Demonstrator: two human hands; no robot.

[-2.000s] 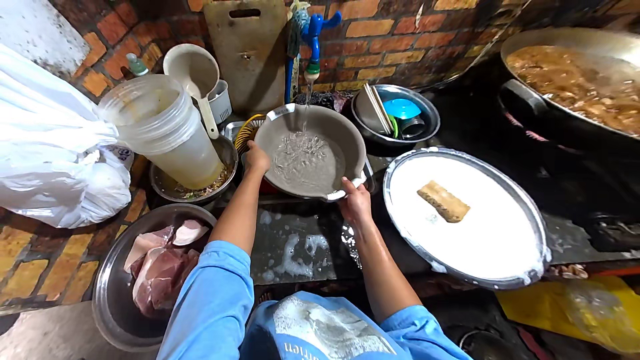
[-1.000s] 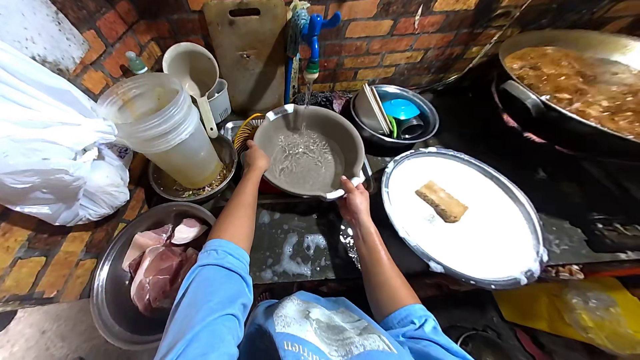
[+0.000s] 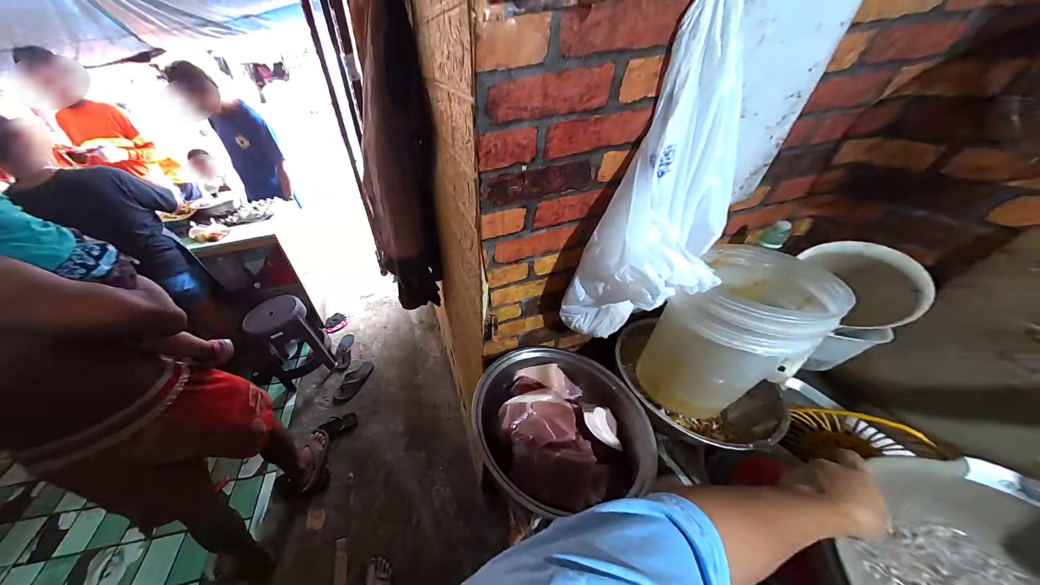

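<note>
At the lower right, my left hand (image 3: 849,496) grips the rim of a wide basin (image 3: 967,479) with rippling water inside; the picture cuts the basin off. My right hand is out of the picture. Left of my forearm, a round metal basin (image 3: 485,443) holds several pieces of raw meat (image 3: 546,422). Behind my hand stand stacked translucent plastic tubs (image 3: 715,341) in a metal bowl (image 3: 768,443) with food scraps. A yellow-rimmed basket (image 3: 886,422) touches or nearly touches the basin's far side.
A white plastic bag (image 3: 658,195) hangs on the brick wall (image 3: 552,97). Left of the wooden post (image 3: 455,179), a person in red shorts (image 3: 227,414) stands close by. A plastic stool (image 3: 276,317) and sandals (image 3: 353,378) are on the floor; several people gather at a table (image 3: 236,242) beyond.
The view has swung far left, bringing the doorway and people into sight. My right hand, the tap and the large pan have left the picture. My left hand stays on the basin.
</note>
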